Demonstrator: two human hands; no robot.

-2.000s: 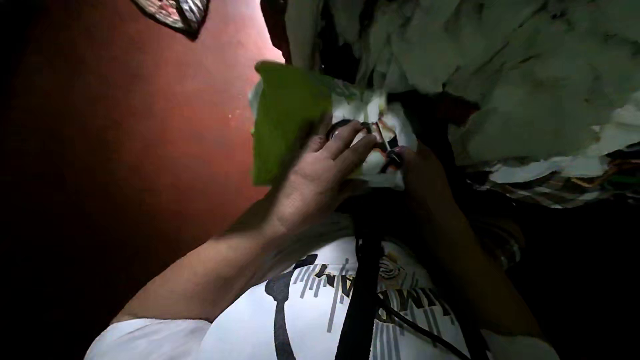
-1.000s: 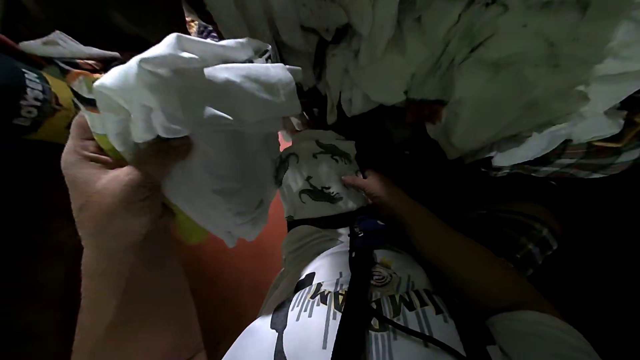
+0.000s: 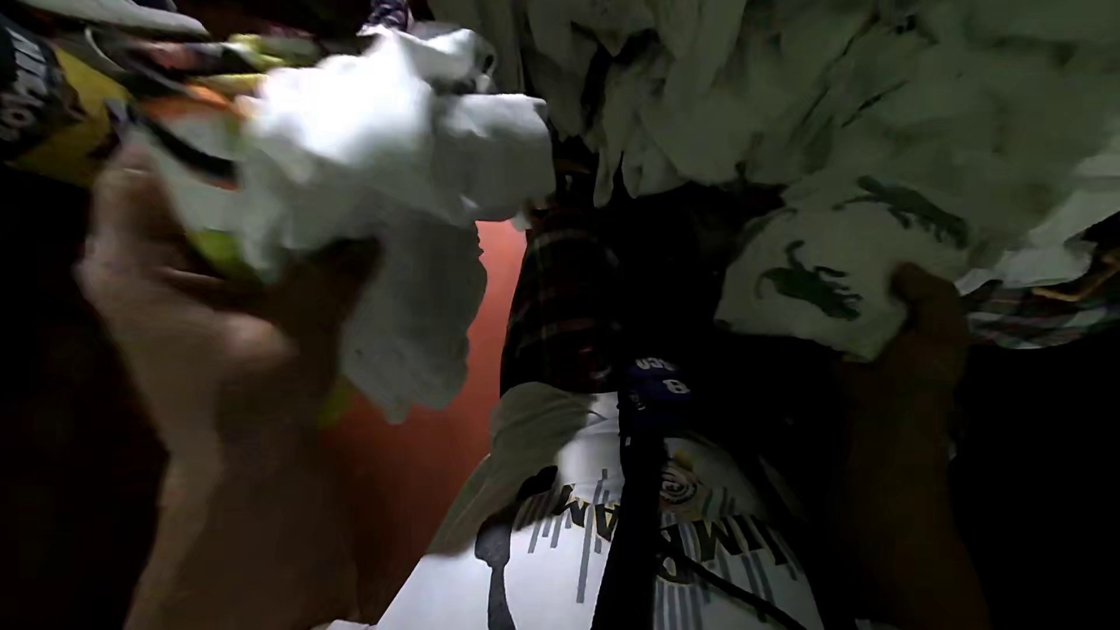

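Note:
My left hand (image 3: 201,289) is raised at the left, closed around a bunched white cloth (image 3: 367,149) with green and orange parts showing near the fingers. The cloth hangs down to the right of the hand. At the right, in dim light, my right hand (image 3: 927,306) holds the edge of a pale cloth (image 3: 814,271) printed with dark green animal-like figures. That cloth lies against a large heap of pale fabric, and most of the right fingers are hidden.
The heap of pale fabric (image 3: 875,96) fills the upper right. A plaid cloth (image 3: 1041,315) lies at the right edge. A black and yellow item bearing writing (image 3: 61,105) stands at the upper left, beside other items. Reddish floor (image 3: 420,481) shows below.
My right hand has moved right with the printed cloth, which lay over my lap a second ago. Two seconds ago both hands were together at a green and white piece; the left has since moved left.

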